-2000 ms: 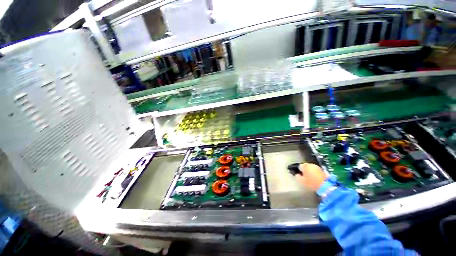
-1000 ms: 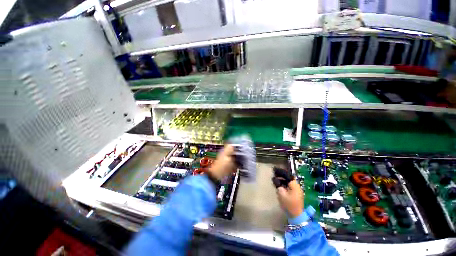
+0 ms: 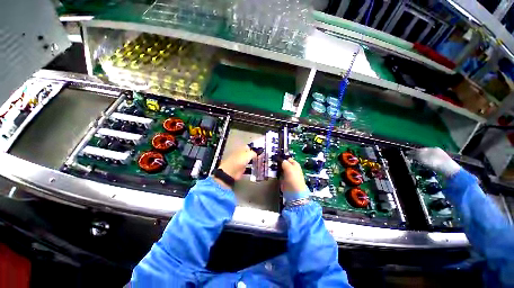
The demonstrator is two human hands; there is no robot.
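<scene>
My left hand (image 3: 239,163), with a black wristband and dark fingertips, holds silver-white heat sinks (image 3: 260,167) over the gap between two board carriers. My right hand (image 3: 290,172), also with dark fingertips, grips a heat sink (image 3: 272,152) beside them, at the left edge of the right circuit board (image 3: 332,194). How many bars are held cannot be told. That board carries three orange toroidal inductors (image 3: 353,176). The left circuit board (image 3: 127,160) carries three parallel heat sinks and three toroidal inductors.
Another person's gloved hand (image 3: 437,161) is over a further board at the right. Behind the metal conveyor rail (image 3: 256,218) stand shelves with a tray of yellow-topped parts (image 3: 155,64) and round cans (image 3: 332,107). A white machine cover (image 3: 28,39) is at upper left. A blue coiled cord (image 3: 341,93) hangs down.
My left hand has moved with the heat sinks to beside my right hand, which now grips one too. The view has tilted down and turned. Another person's gloved hand has appeared at right.
</scene>
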